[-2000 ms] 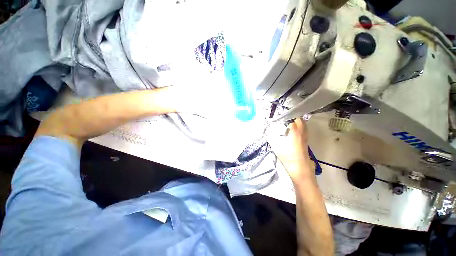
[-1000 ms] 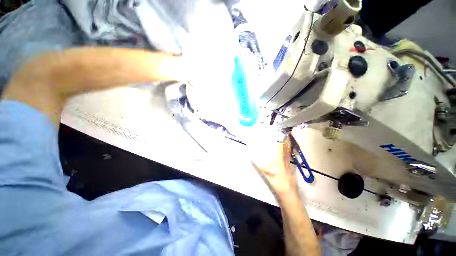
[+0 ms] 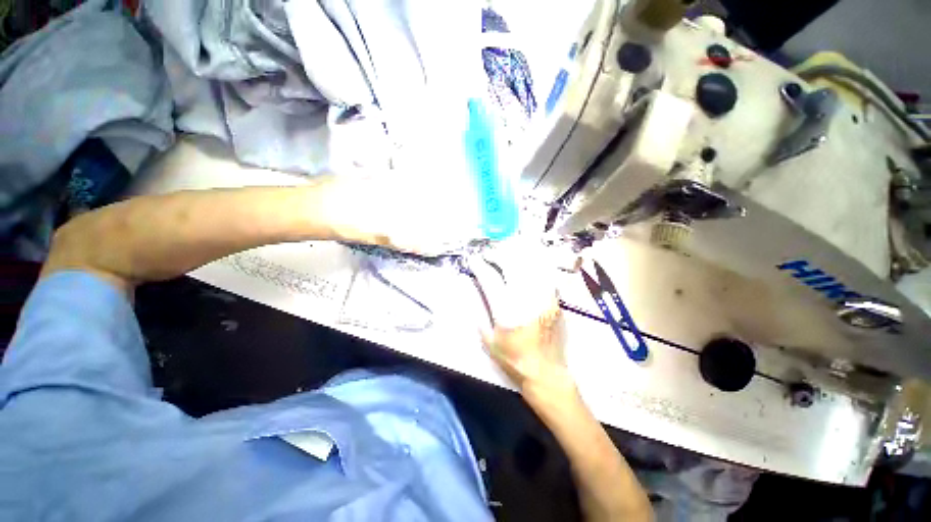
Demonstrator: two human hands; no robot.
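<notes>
The pale blue-grey denim garment [image 3: 265, 92] lies bunched left of and behind the needle area, with a dark mottled patch [image 3: 507, 80] at its upper right. My left hand [image 3: 393, 209] is mostly washed out by glare near the cloth; its fingers are hidden. My right hand [image 3: 526, 331] is at the front of the needle area, partly washed out, at the cloth's edge; its grip cannot be made out. The turquoise guard [image 3: 490, 173] hangs left of the needle. Blue-handled thread snips [image 3: 618, 316] lie on the table right of my right hand.
The off-white sewing machine head [image 3: 653, 153] with blue lettering stands at the right. A black round disc [image 3: 727, 364] sits on the white table [image 3: 255, 280], right of the snips. A darker blue bundle [image 3: 94, 175] is at far left.
The mottled cloth under my right hand is gone from the table's front. The snips, partly covered by my right hand before, now lie uncovered. My right hand has moved left.
</notes>
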